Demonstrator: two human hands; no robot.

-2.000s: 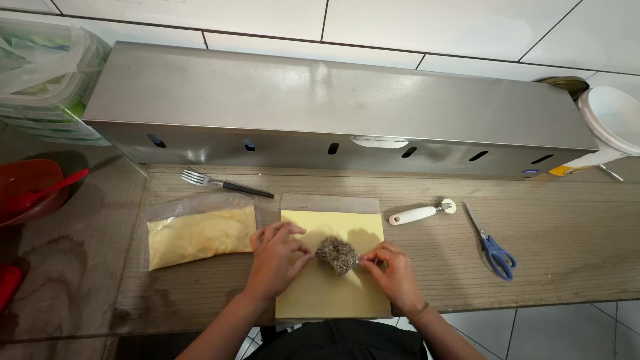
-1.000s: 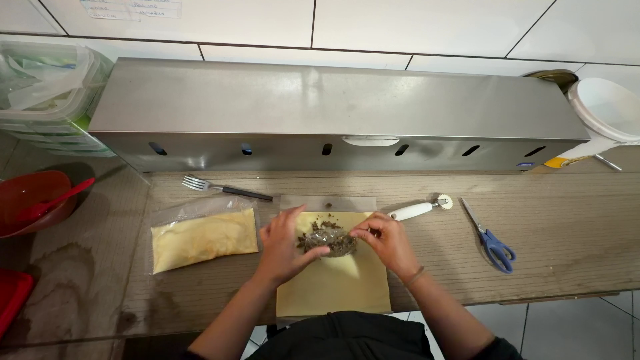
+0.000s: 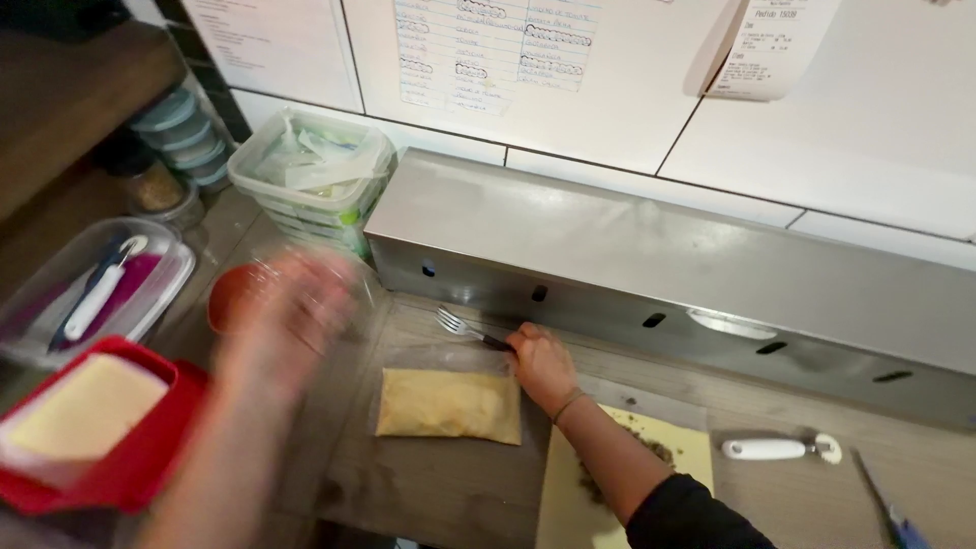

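My left hand (image 3: 305, 305) is blurred by motion at the left, with clear plastic film (image 3: 335, 282) around its fingers, in front of a red bowl (image 3: 232, 297). My right hand (image 3: 543, 364) closes on the dark handle of a fork (image 3: 461, 325), which lies on the wooden counter. Below the fork lies a plastic bag of folded yellow dough (image 3: 450, 404). A yellow dough sheet (image 3: 690, 450) on plastic carries crumbly brown filling (image 3: 652, 450), partly hidden by my right forearm. To its right are a white-handled pastry wheel (image 3: 770, 449) and blue-handled scissors (image 3: 888, 503).
A long steel cover (image 3: 648, 252) runs along the tiled wall. At the left stand a clear tub of plastic bags (image 3: 320, 191), a red container with a pale yellow block (image 3: 152, 457), a clear box with utensils (image 3: 46, 305) and stacked lidded tubs (image 3: 179, 137). Papers bearing writing hang above.
The view has swung left. Both hands have left the filling, which was a clump and then spread on the dough. My right hand has moved to the fork; my left hand has moved left with plastic film.
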